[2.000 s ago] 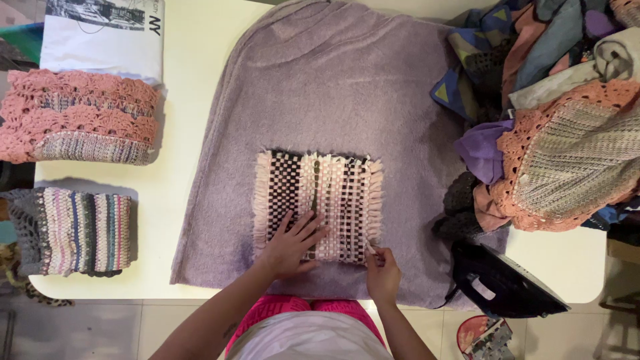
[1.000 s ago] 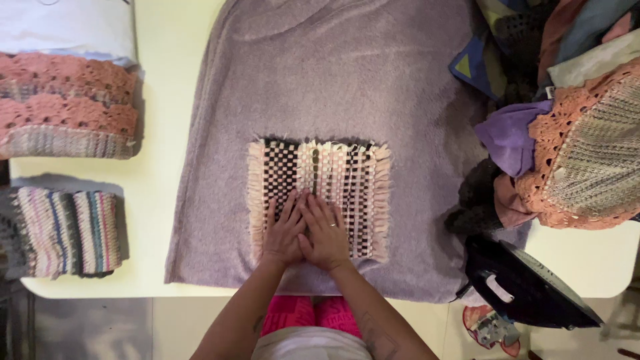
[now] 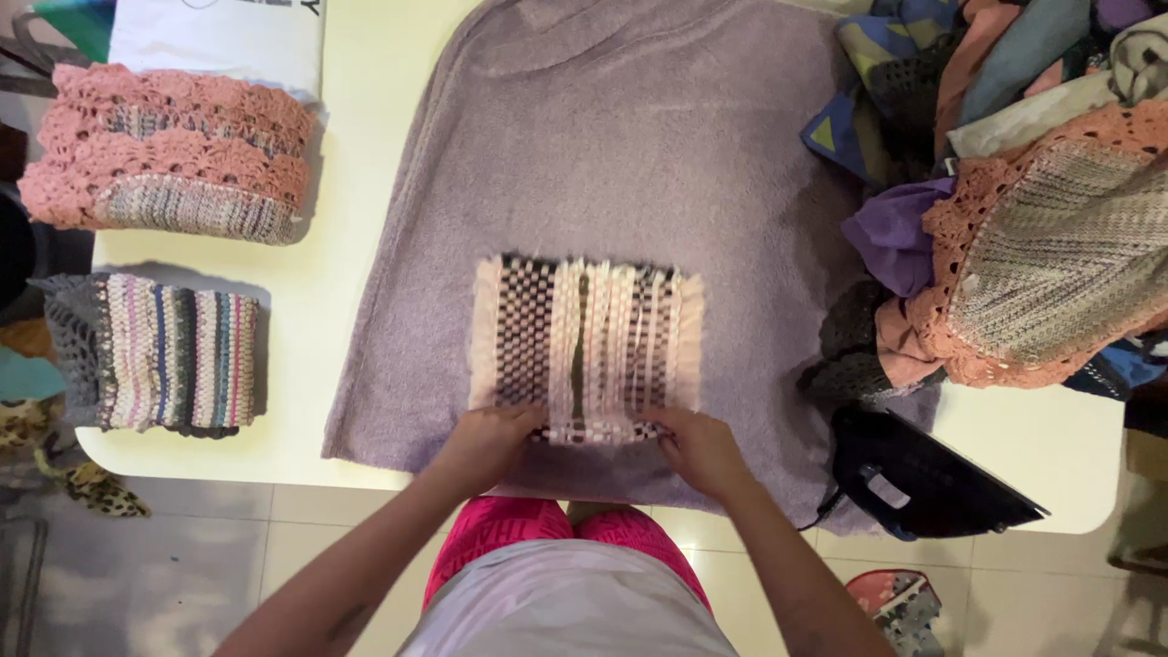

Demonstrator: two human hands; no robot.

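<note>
A folded woven textile (image 3: 602, 338), checked in black, cream and pink with pale fringe along both sides, lies near the front of a mauve fleece blanket (image 3: 593, 164). My left hand (image 3: 493, 443) grips its near edge left of the middle, the fingertips partly hidden. At the right part of the same edge, my right hand (image 3: 703, 447) pinches the cloth between thumb and fingers. The near edge looks slightly lifted between the hands.
A black clothes iron (image 3: 922, 474) rests at the table's front right. Behind it lies a heap with a crocheted orange-bordered textile (image 3: 1049, 255). On the left are a folded pink crocheted textile (image 3: 182, 155), a folded striped textile (image 3: 173, 351) and white cloth (image 3: 219, 41).
My hands lay flat together on the woven textile one second ago; they have since moved apart and toward me, and now hold its near edge.
</note>
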